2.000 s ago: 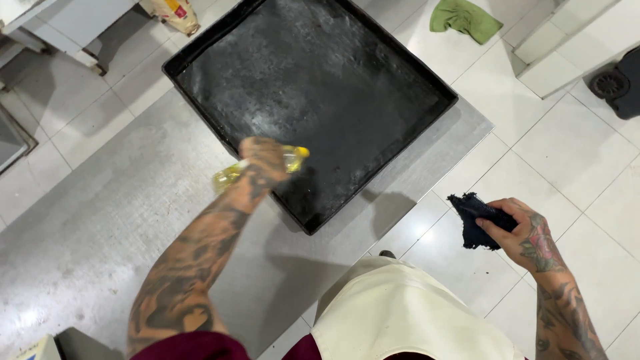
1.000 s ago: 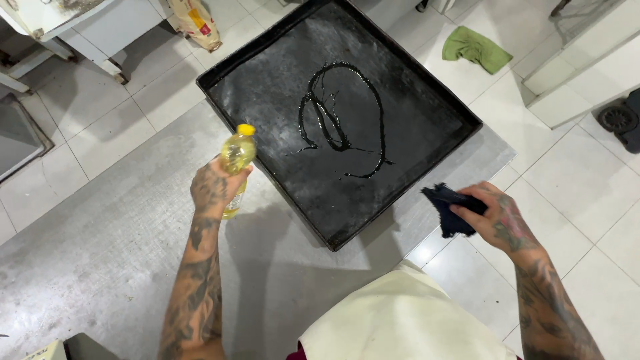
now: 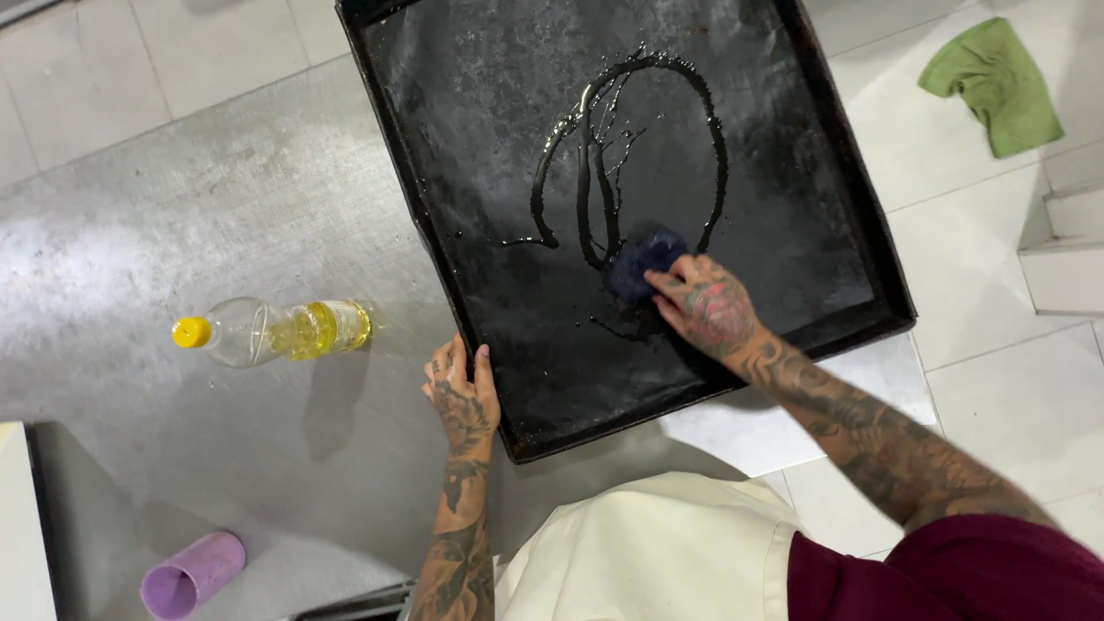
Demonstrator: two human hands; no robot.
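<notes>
A large black metal baking tray [image 3: 802, 216] lies on the steel table, with looping trails of oil [image 3: 720, 147] across its bottom. My right hand [image 3: 707, 306] presses a dark blue cloth [image 3: 647, 263] onto the tray at the lower end of the oil trails. My left hand [image 3: 463, 388] grips the tray's left rim near its lower corner, thumb against the edge. Left of the tray, a clear plastic bottle [image 3: 323, 329] of yellow oil with a yellow cap stands on the table.
The stainless steel table [image 3: 233, 224] reaches to the left. A purple plastic cup [image 3: 194, 573] lies on its side at the lower left, near a pale object [image 3: 21, 526] at the frame edge. Beyond the tray, a green cloth [image 3: 996, 86] lies on the tiled floor.
My left hand has let go of the oil bottle and taken the tray's rim. My right hand has brought the dark cloth down onto the tray. Oil trails lie where none showed two seconds ago.
</notes>
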